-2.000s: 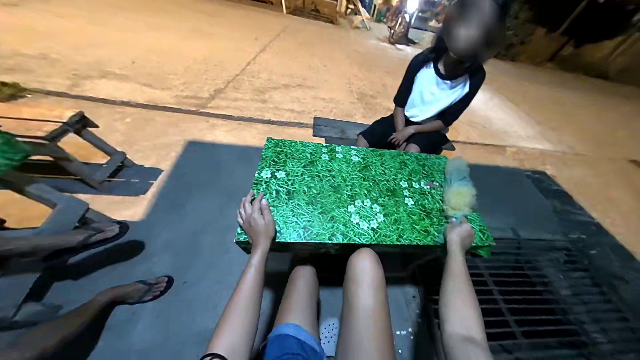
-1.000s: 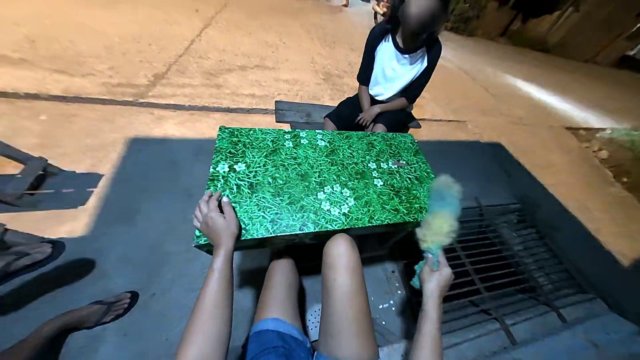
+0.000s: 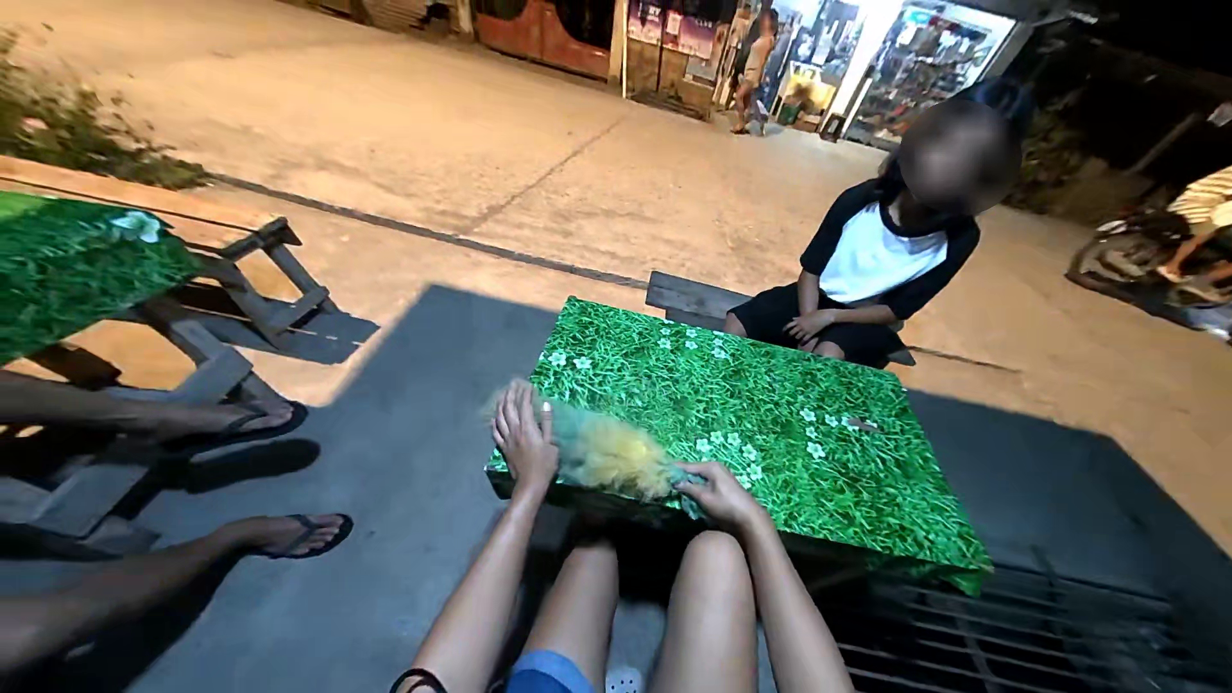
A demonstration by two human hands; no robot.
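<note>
A low table with a green grass-and-flower print cover (image 3: 770,404) stands before my knees. My right hand (image 3: 717,493) grips the end of a fluffy yellow and blue-green feather duster (image 3: 611,452), which lies along the table's near left edge. Its far end reaches my left hand (image 3: 525,438), which rests on the near left corner with fingers spread; whether the palm presses on feathers or the cover cannot be told. A small brownish thing (image 3: 863,424) lies on the right part of the cover.
A person (image 3: 890,241) sits on a wooden bench (image 3: 698,296) across the table. On the left are another grass-print table (image 3: 87,269), wooden supports and someone's feet in flip-flops (image 3: 308,534). A metal grating (image 3: 991,626) lies at the lower right. A motorcycle (image 3: 1121,252) stands farther off.
My right hand has swung the feather duster from the table's right side across to its near left edge. My left hand stays near the left corner. The view has tilted up.
</note>
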